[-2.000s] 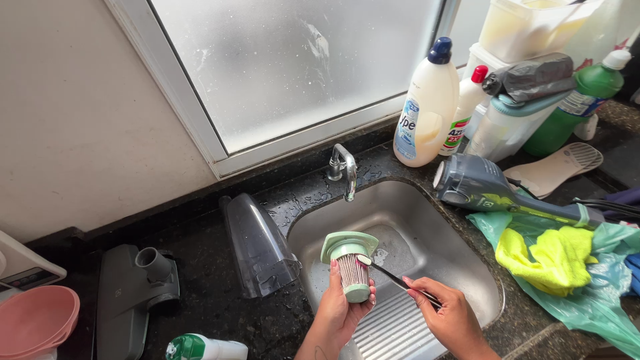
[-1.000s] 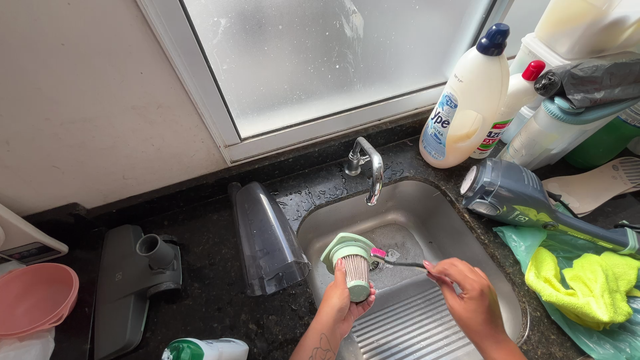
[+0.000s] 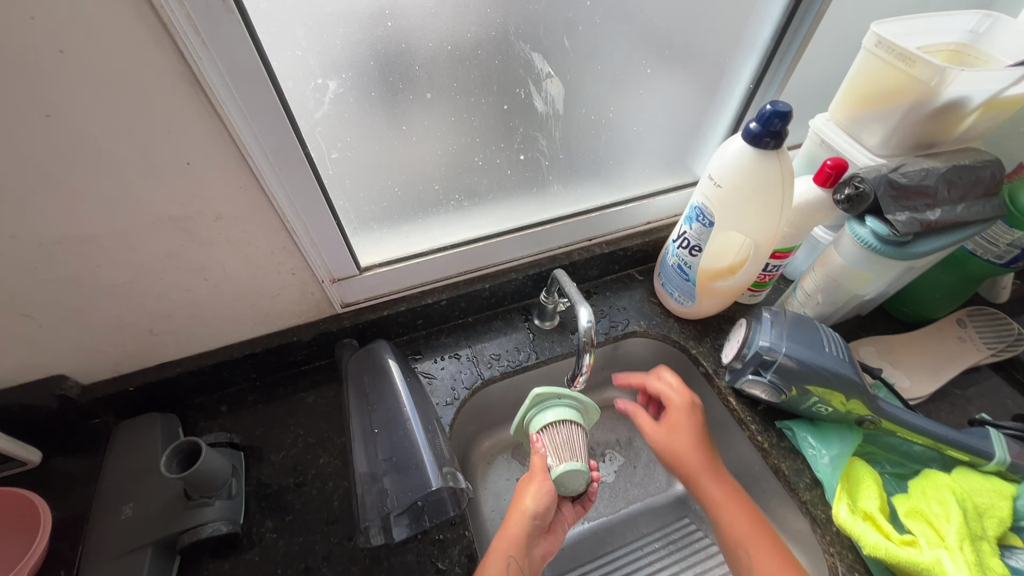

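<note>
My left hand (image 3: 548,504) holds a green plastic vacuum filter (image 3: 564,440) with grey-white pleats over the stainless steel sink (image 3: 640,480). The filter's wide rim points up, just below the spout of the chrome faucet (image 3: 588,328). To the right of the filter, my right hand (image 3: 668,420) is raised with thumb and fingers apart and nothing between them. No brush shows in the current view.
Left of the sink lies a clear vacuum dust container (image 3: 400,440), and farther left a grey floor head (image 3: 168,496). On the right are a white detergent bottle (image 3: 728,224), a handheld vacuum body (image 3: 824,376), a yellow cloth (image 3: 920,512) and a sandal sole (image 3: 944,348).
My right hand held a dark-handled brush against the filter before; now it is without it and nearer the faucet. The filter remains in my left hand, now close under the spout.
</note>
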